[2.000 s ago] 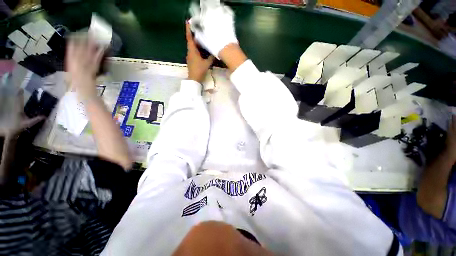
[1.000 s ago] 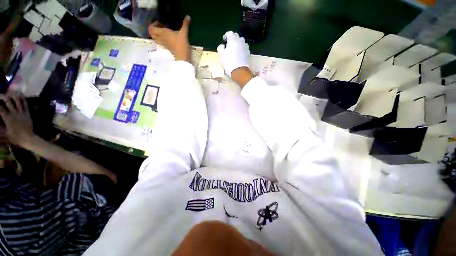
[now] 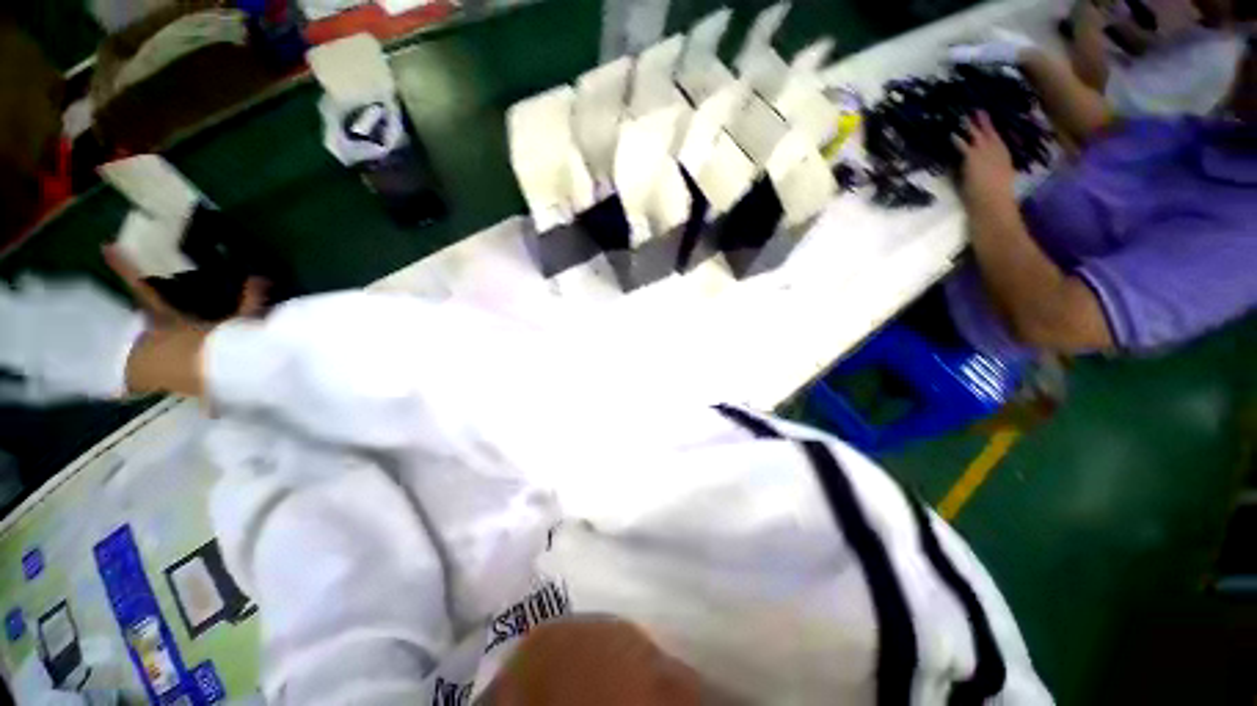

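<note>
My left hand (image 3: 251, 297), bare and partly hidden behind my right forearm, holds a black carton (image 3: 221, 262) with pale flaps standing open, over the belt at the left. My right hand (image 3: 55, 338), in a white glove, reaches across my left wrist to the left picture edge. It is blurred, and its fingers cannot be made out. Another open carton (image 3: 400, 179) stands on the green belt, with a grey-white piece with a dark mark in its opening. Several black cartons with tall cream flaps (image 3: 552, 159) stand clustered on the bench.
The printed sheet (image 3: 124, 566) lies on the bench at the lower left. A person in purple (image 3: 1144, 235) sits at the right, with hands at a black tangled heap (image 3: 951, 124). A yellow object (image 3: 844, 131) is beside the cartons. A blue stool (image 3: 910, 386) stands below the bench.
The view has turned right, with the person in purple and stool now showing. My gloved hand has crossed over to the left. My left hand now holds an open carton.
</note>
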